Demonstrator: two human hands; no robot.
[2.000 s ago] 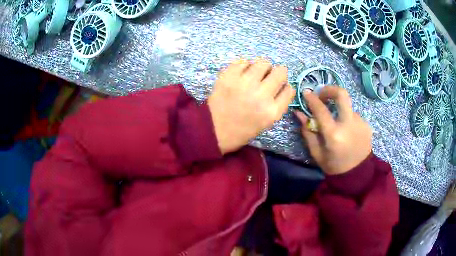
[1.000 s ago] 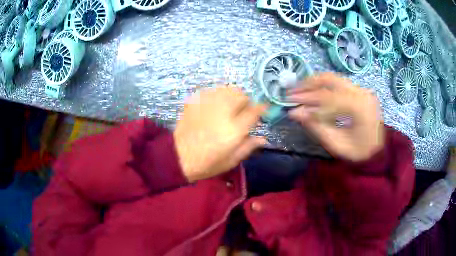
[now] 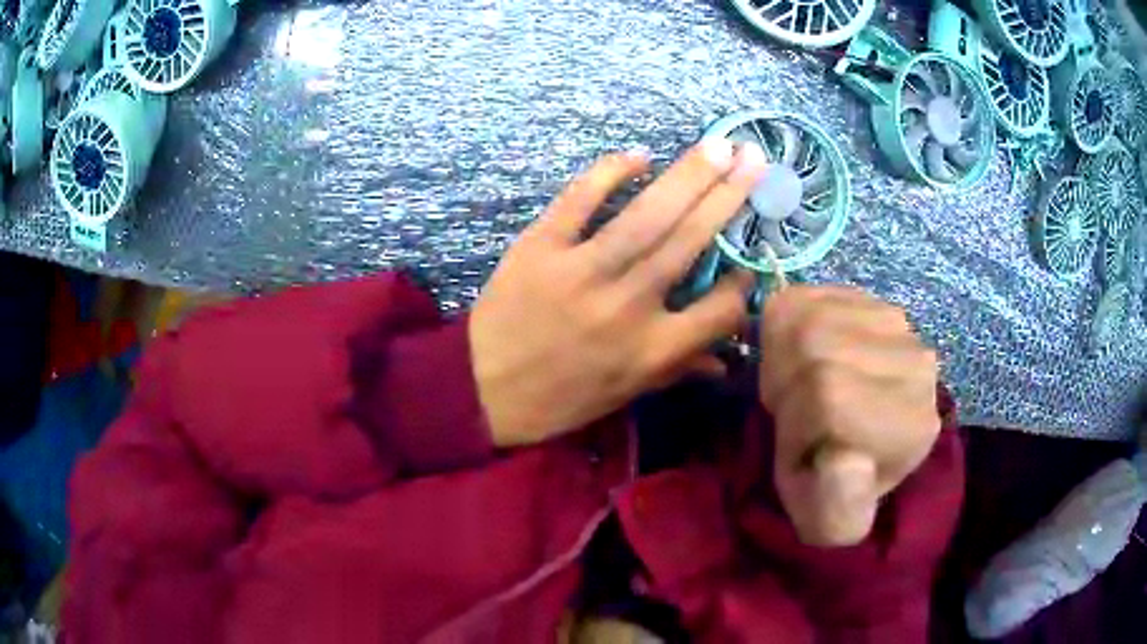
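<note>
An open mint-green fan head housing (image 3: pixel 835 201) lies on the silver sheet, its grey blades and round hub facing up. My left hand (image 3: pixel 604 296) holds it from the left, with two fingertips over the blades beside the hub and the thumb at the lower rim. My right hand (image 3: pixel 849 403) is a fist just below the ring. A thin, tan-coloured tip (image 3: pixel 774 264) shows between this fist and the lower rim; the rest of that tool is hidden in the fist. The neck is mostly covered by my left hand.
Another open fan head (image 3: pixel 941 122) lies at the upper right beside piled fans and loose spoked grilles (image 3: pixel 1069 224). More fans with blue centres (image 3: pixel 91 164) lie at the upper left. The bench's near edge curves below my hands. A person's grey sleeve (image 3: pixel 1057 547) shows at the lower right.
My right hand has gone from open fingers over the blades to a fist below the ring. My left fingers now reach onto the blades. The view has also shifted.
</note>
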